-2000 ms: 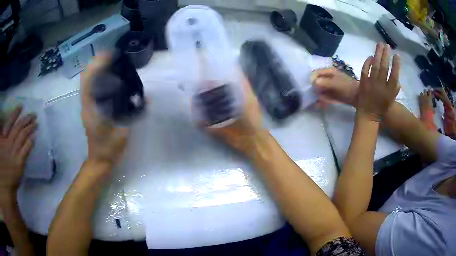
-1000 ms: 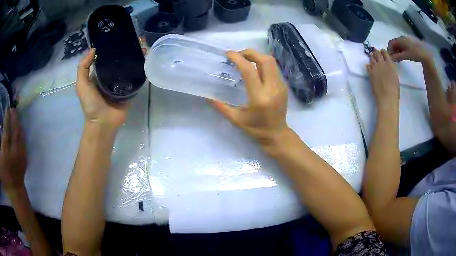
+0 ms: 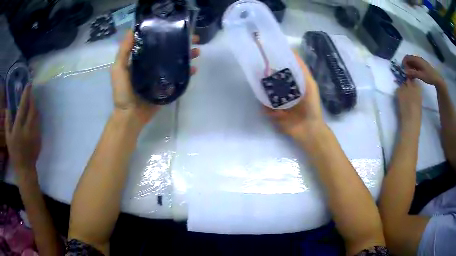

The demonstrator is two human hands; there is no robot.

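Note:
My left hand (image 3: 131, 82) holds a glossy black cover (image 3: 161, 55), oblong with round grilles at both ends, raised above the table. My right hand (image 3: 302, 107) holds a translucent milky housing (image 3: 245, 47) from its lower right side, its open side facing me. A black square fan (image 3: 281, 88) sits in the lower end of the housing. Reddish lead wires (image 3: 263, 54) run from the fan towards the upper end. The cover and housing are apart. Parts of both hands are hidden behind what they hold.
A bagged black ribbed unit (image 3: 330, 72) lies right of the housing. Black cup-like parts (image 3: 378, 32) and small black parts (image 3: 101, 27) stand at the back. Another person's hands (image 3: 417, 75) work at the right; another hand (image 3: 22, 132) is at the left. White foam sheet (image 3: 240, 210) covers the table.
The housing has turned from its outer face to its open side, showing the fan and wires. The black cover now shows a glossier face. In the view, both hands sit farther right.

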